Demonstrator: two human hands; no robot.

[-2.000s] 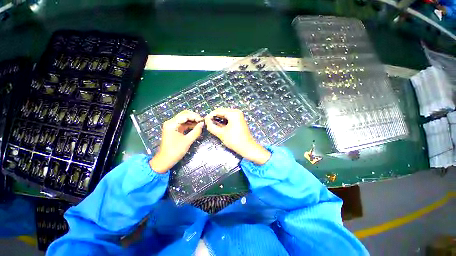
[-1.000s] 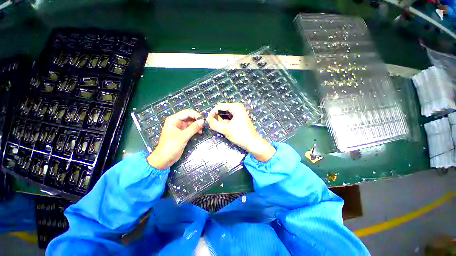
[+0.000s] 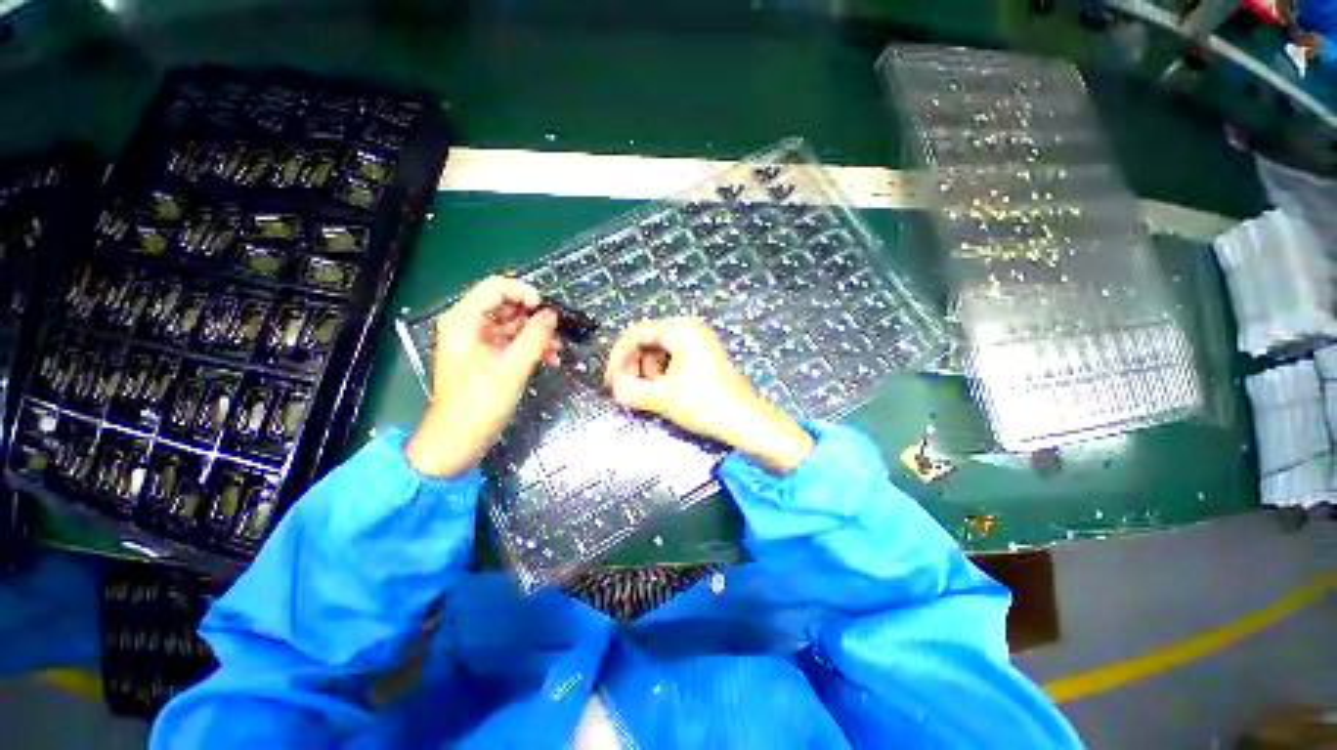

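Note:
My left hand (image 3: 491,359) is over the left part of the clear blister tray (image 3: 763,315), with thumb and fingertips closed on a small black part (image 3: 572,322) that sticks out to the right. My right hand (image 3: 682,378) is just to the right, over the tray's middle, its thumb and index finger curled together. Whether it holds something small cannot be told. The hands are slightly apart. The clear tray lies at an angle, with rows of small pockets and a few dark parts at its top corner.
Black blister trays (image 3: 334,418) with metal-and-black components lie at left. A right-hand clear tray (image 3: 1092,352) holds gold specks. Brass-coloured pieces (image 3: 925,460) lie near the bench edge. White bundles (image 3: 1273,286) are at far right. A pale strip (image 3: 587,173) crosses the green bench.
My left hand has moved slightly left and up, and the black part now shows at its fingertips. My right hand no longer shows the dark part and is farther from the left.

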